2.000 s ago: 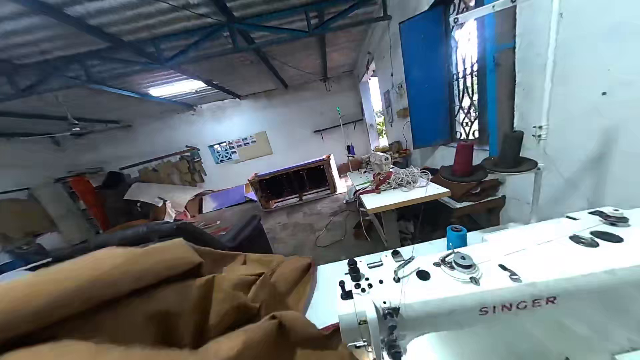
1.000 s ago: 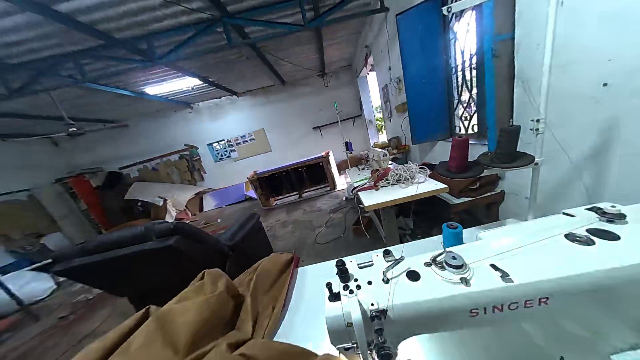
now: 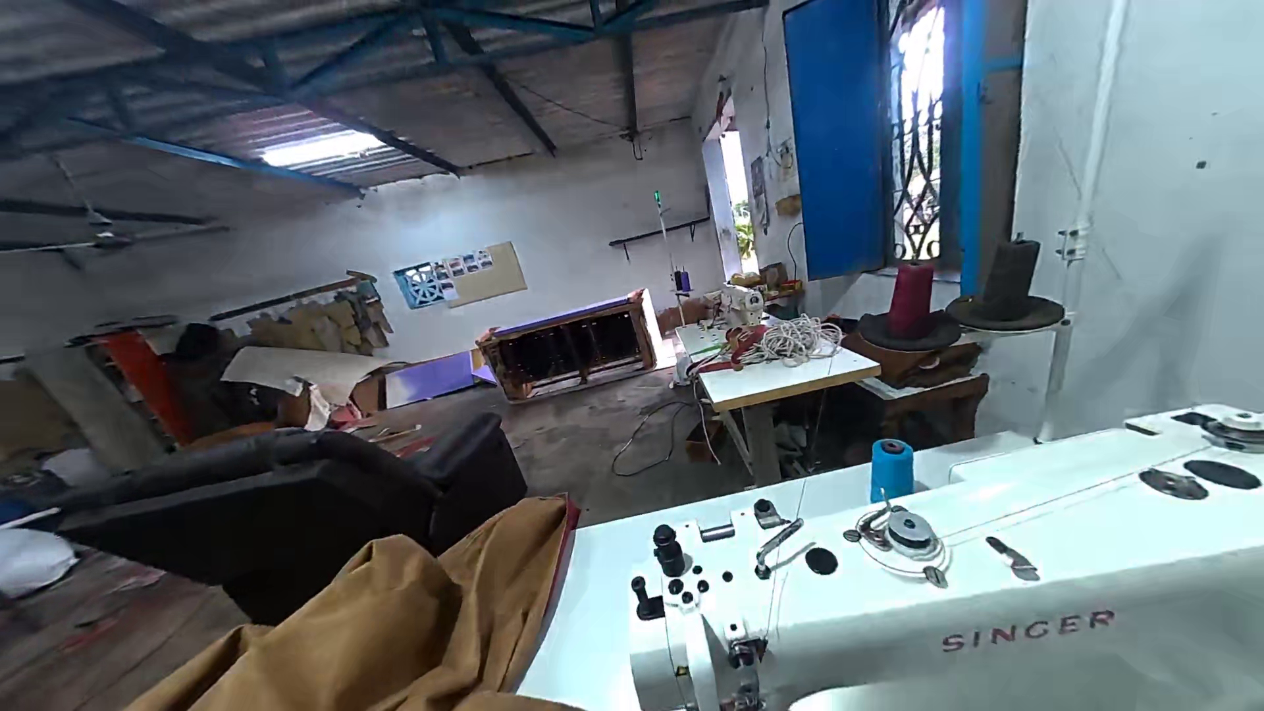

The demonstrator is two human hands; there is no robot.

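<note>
Neither of my hands shows in the head view. A white Singer sewing machine (image 3: 849,592) fills the lower right, with thread guides and a bobbin winder (image 3: 904,533) on top. Brown fabric (image 3: 415,612) lies bunched at the left of the machine's head, one edge trimmed in dark red. Its lower part runs out of the frame. A blue thread spool (image 3: 892,471) stands behind the machine's arm. The needle area is hidden below the frame.
A black sofa (image 3: 296,504) stands at left. Beyond the machine is a white-topped table (image 3: 780,380) with a cord bundle (image 3: 798,339). Cones of maroon thread (image 3: 910,301) and dark thread (image 3: 1010,281) stand at right. A wooden frame (image 3: 568,346) lies near the back wall.
The brown fabric has dropped lower and shrunk away from the left, and more of the black sofa and the floor shows. Neither hand appears in any frame.
</note>
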